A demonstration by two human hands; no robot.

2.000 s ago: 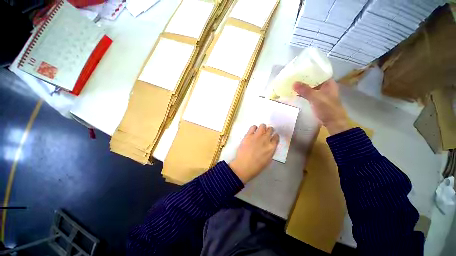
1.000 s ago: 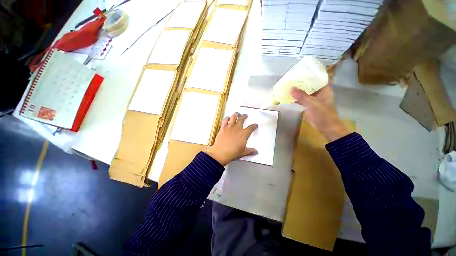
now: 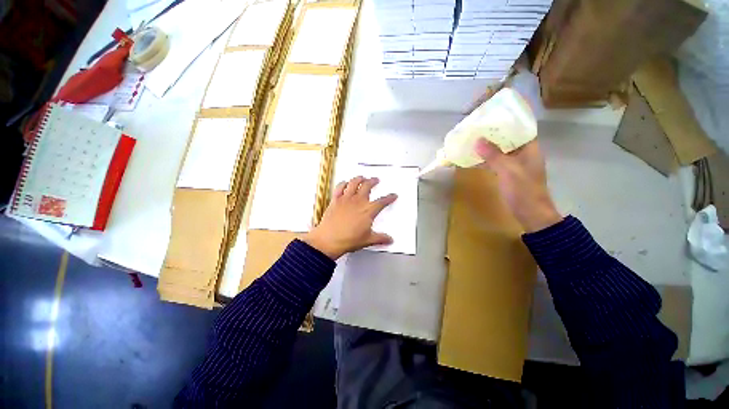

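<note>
My right hand (image 3: 515, 180) grips a pale-yellow glue bottle (image 3: 497, 128), tilted with its nozzle pointing down and left. The nozzle tip is at the upper right corner of a white sheet (image 3: 405, 212); I cannot tell if it touches. My left hand (image 3: 352, 217) lies flat with spread fingers on the sheet's left part, covering some of it. A tan kraft piece (image 3: 489, 291) lies right of the sheet on the grey board (image 3: 388, 291), its upper end partly hidden by the bottle and my right hand.
Two overlapped columns of kraft pieces with white panels (image 3: 294, 104) lie left. White stacks (image 3: 416, 36) and a brown kraft block (image 3: 599, 48) stand at the far side. Cardboard scraps (image 3: 646, 132) and a crumpled tissue (image 3: 707, 238) are right. A calendar (image 3: 68, 168), tape roll (image 3: 149, 49) and red cloth (image 3: 97, 78) are left.
The view has shifted. The bottle has tilted, and its nozzle has come to the sheet's upper right corner. My left hand has moved from the sheet's right part to its left part.
</note>
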